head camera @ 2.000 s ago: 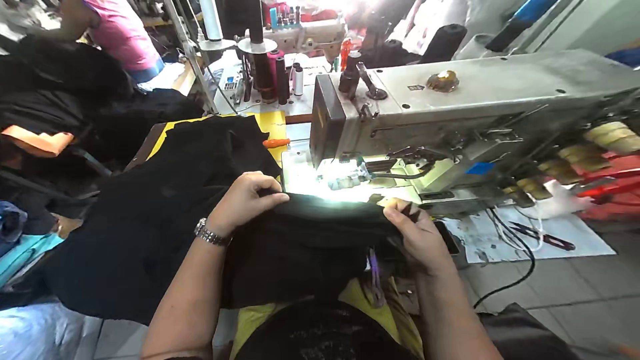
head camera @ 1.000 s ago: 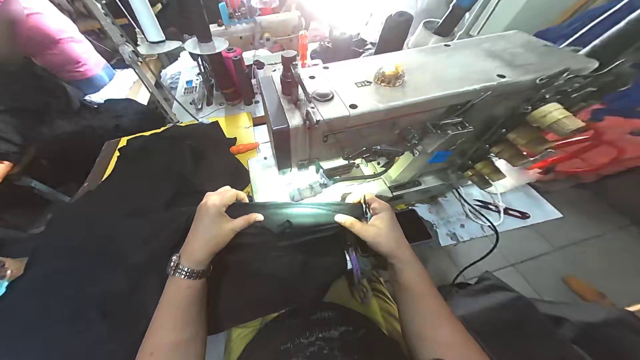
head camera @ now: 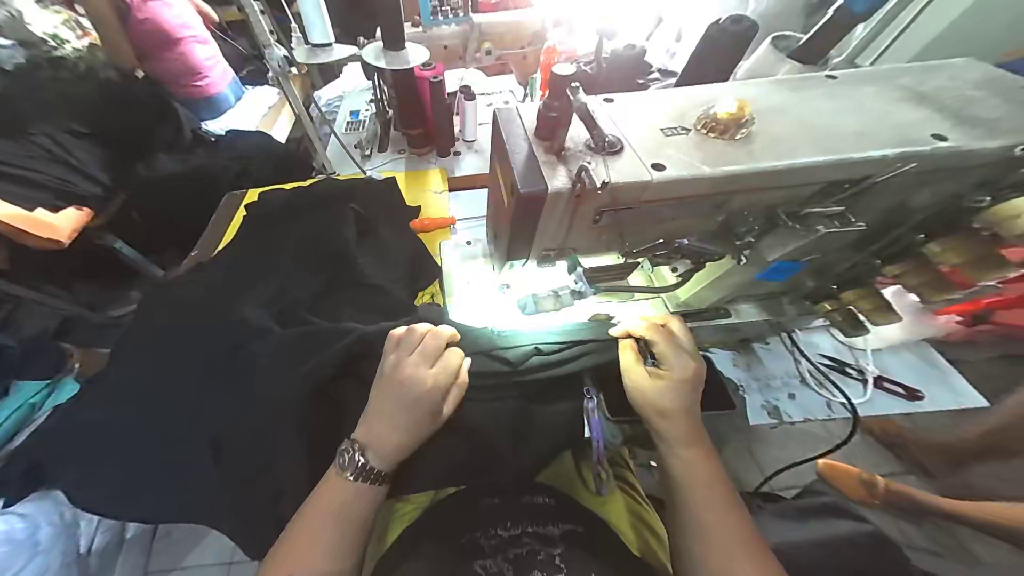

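A large piece of black fabric (head camera: pixel 240 344) spreads from the left side across to the front of an industrial sewing machine (head camera: pixel 720 144). My left hand (head camera: pixel 420 380), with a metal watch on the wrist, is closed on a gathered part of the fabric. At the right end of the same edge, my right hand (head camera: pixel 660 364) pinches the cloth between thumb and fingers. The stretch between the hands lies along the front of the brightly lit machine bed (head camera: pixel 552 308). Glare hides the needle area.
An orange-handled tool (head camera: pixel 432 224) lies on a yellow surface (head camera: pixel 424 188). Thread cones (head camera: pixel 436 108) stand behind. Thread snips (head camera: pixel 872 376) and a black cable (head camera: pixel 848 432) are at the right. A person in pink (head camera: pixel 180 48) is at the upper left; another person's foot (head camera: pixel 856 482) shows lower right.
My left hand has turned from a thumb-and-finger pinch to a closed fist on the cloth. The fabric edge, held up flat a second ago, is now bunched in folds against the machine bed.
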